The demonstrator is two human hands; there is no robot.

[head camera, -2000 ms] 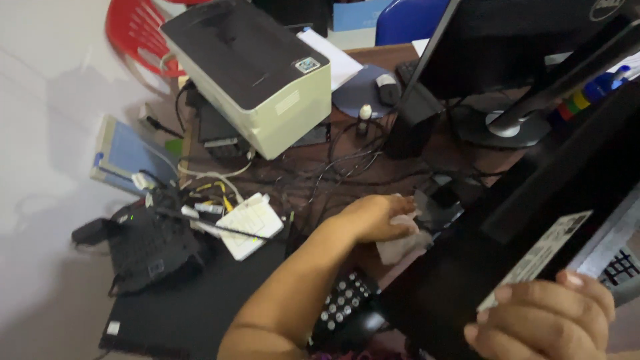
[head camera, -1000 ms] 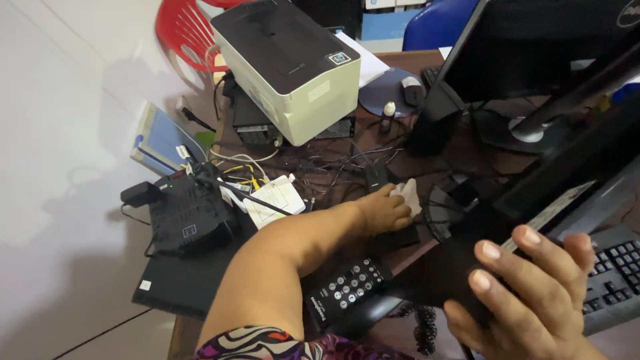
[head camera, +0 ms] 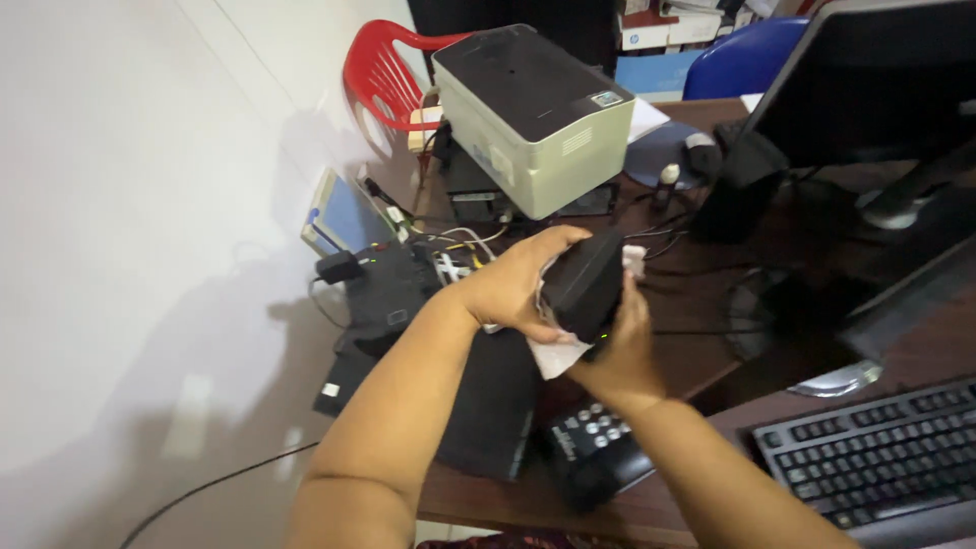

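A small black box-shaped device [head camera: 585, 286], perhaps a speaker, is held up over the desk between both hands. My left hand [head camera: 515, 286] grips its left side, with a crumpled white cloth or tissue [head camera: 557, 355] between palm and device. The fingers of my right hand [head camera: 629, 351] press against its right and lower side, slightly blurred. Below the hands lies a black telephone with round pale keys [head camera: 598, 431]. A similar black upright device [head camera: 736, 191] stands beside the monitor at the right.
A printer [head camera: 545, 122] sits on a black box behind the hands. At the left are a black router [head camera: 389, 293], cables and a blue-and-white box [head camera: 347, 213]. A keyboard [head camera: 877, 450] lies at the lower right, under a dark monitor [head camera: 877, 84] and a tilted screen.
My right hand has left the tilted screen at the right and is now on the black device. My left hand has come up from the desk with the cloth, and both hands hold the device.
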